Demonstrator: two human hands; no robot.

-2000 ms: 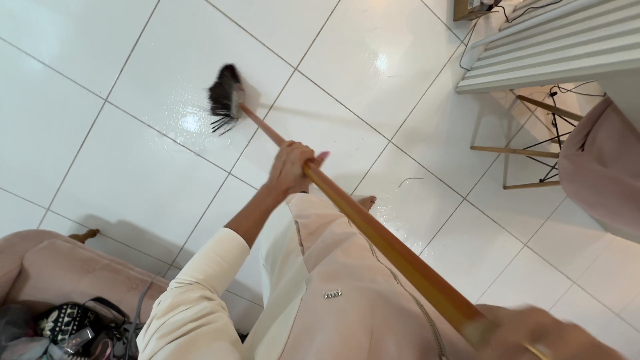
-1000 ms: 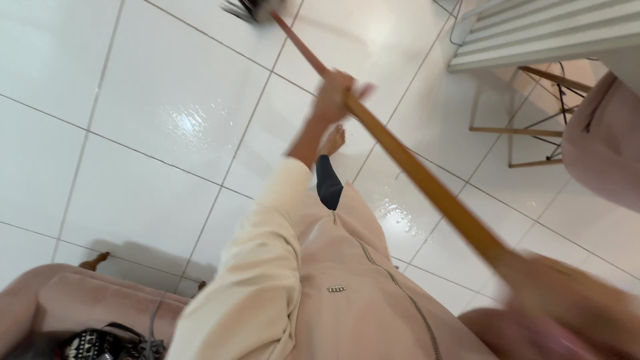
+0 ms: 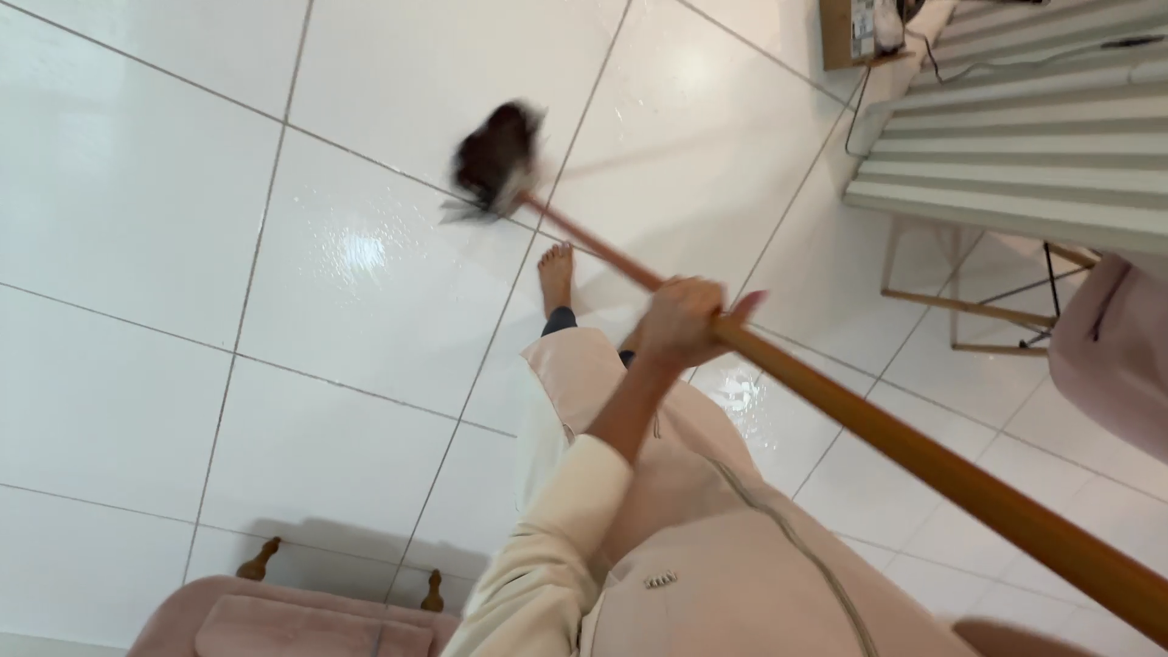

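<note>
My left hand (image 3: 684, 319) is wrapped around the wooden handle (image 3: 912, 452) of a mop, about midway along what shows of it. The handle runs from the lower right edge up to the mop head (image 3: 497, 160), whose dark strands are blurred and lie over the white floor tiles just beyond my bare foot (image 3: 556, 274). Wet streaks shine on the tiles (image 3: 360, 251) left of the foot. My right hand is out of view, beyond the lower right, where the upper end of the handle leaves the picture.
A pink upholstered seat (image 3: 301, 625) with turned wooden legs stands at the lower left. At the right are a pale ribbed furniture panel (image 3: 1013, 173), a pink chair (image 3: 1113, 356) with thin wooden legs, and a cardboard box (image 3: 837, 35) with cables near it.
The mop head, at the top edge one second ago, is back nearer my feet. My right hand, earlier on the upper handle, has left the view. My left hand keeps its grip.
</note>
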